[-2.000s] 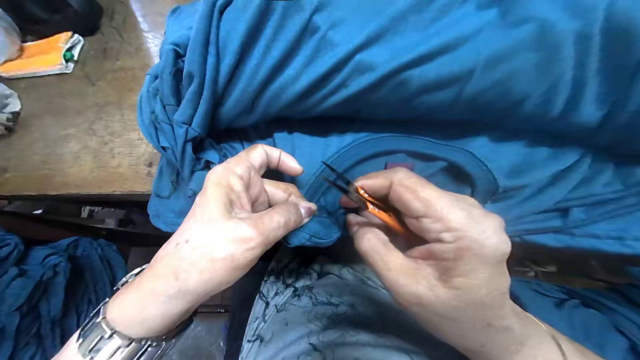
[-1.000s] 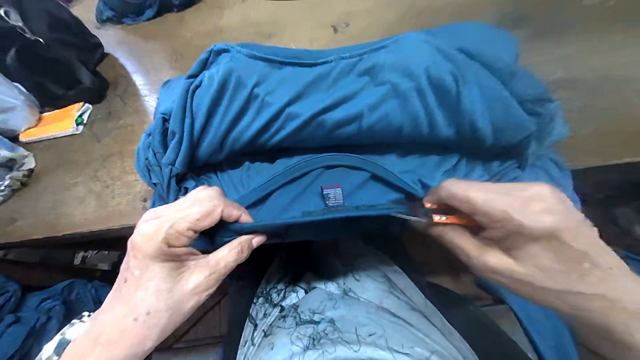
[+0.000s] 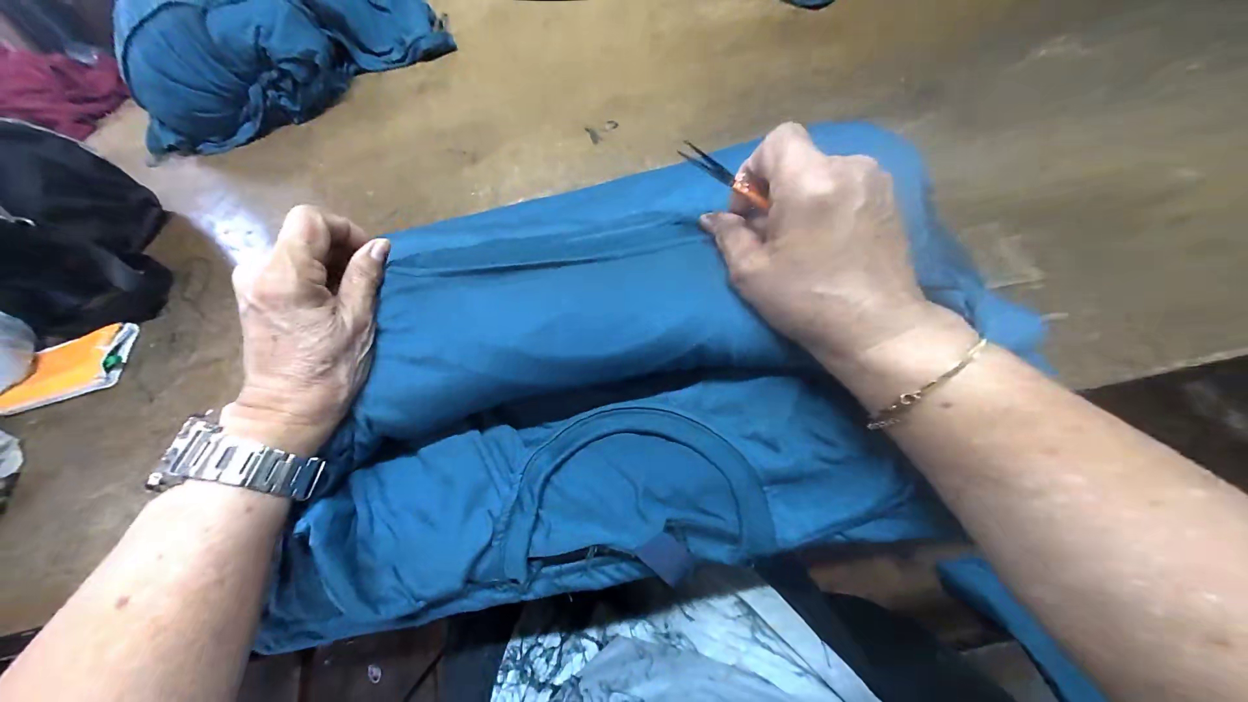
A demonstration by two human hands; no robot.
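Note:
A blue knit garment [image 3: 585,322] lies across the table's near edge, bunched in a thick fold. Its round neckline [image 3: 648,429] with a small dark tag [image 3: 666,558] faces me below the fold. At the fold's upper left, my left hand [image 3: 307,312] pinches the cloth between thumb and fingers. My right hand [image 3: 824,229] grips the cloth at the upper right and also holds small thread snips [image 3: 749,190] with orange handles, their dark blades pointing up and left.
On the wooden table [image 3: 546,117], a bundle of blue cloth [image 3: 234,73] sits at the upper left, near maroon fabric [image 3: 58,93]. A black bag [image 3: 73,229] and an orange-and-white packet [image 3: 73,369] are at the left. Patterned cloth [image 3: 682,643] covers my lap.
Both hands have moved from the neckline to the far part of the garment. The snips remain in my right hand. The view has shifted, showing more of the table's left side.

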